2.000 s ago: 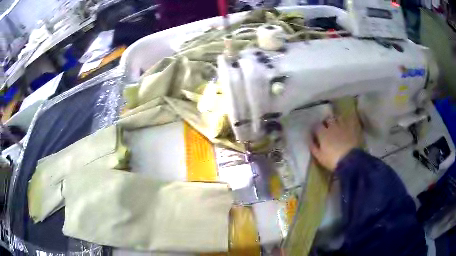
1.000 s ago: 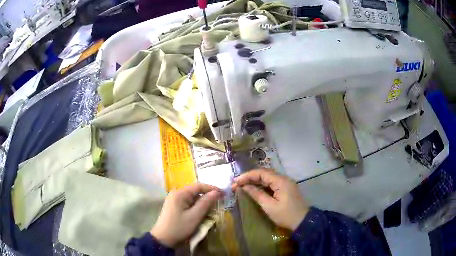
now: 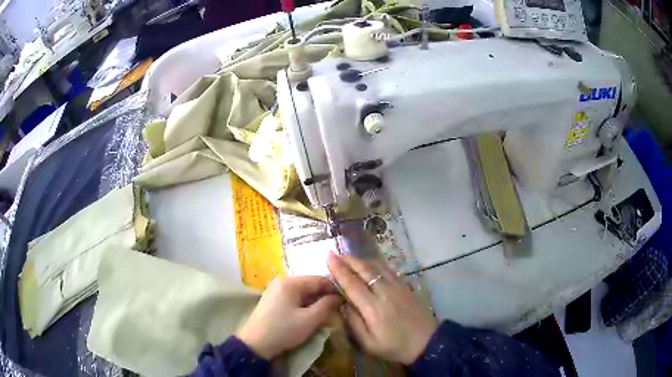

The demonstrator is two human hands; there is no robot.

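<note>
A pale sage-khaki garment piece (image 3: 166, 302) lies left of and under my left hand. My left hand (image 3: 295, 313) pinches cloth just in front of the needle area. My right hand (image 3: 383, 305), with a ring, lies beside it, its fingertips close to the presser foot (image 3: 333, 221). The band strip is mostly hidden under my hands, so I cannot tell its exact edge. The white sewing machine (image 3: 457, 88) stands above. A stack of bands (image 3: 499, 188) lies on the bed under the machine arm.
A folded pile of panels (image 3: 81, 250) lies at the left on the dark surface. Crumpled sewn work (image 3: 214, 125) lies behind and left of the machine head. Orange-yellow tape (image 3: 258, 239) is stuck on the table. The control panel (image 3: 544, 16) is at the upper right.
My right hand left the band stack and came to the needle area, where my left hand appeared. Since then, my right hand has flattened and both hands have drawn together over the cloth.
</note>
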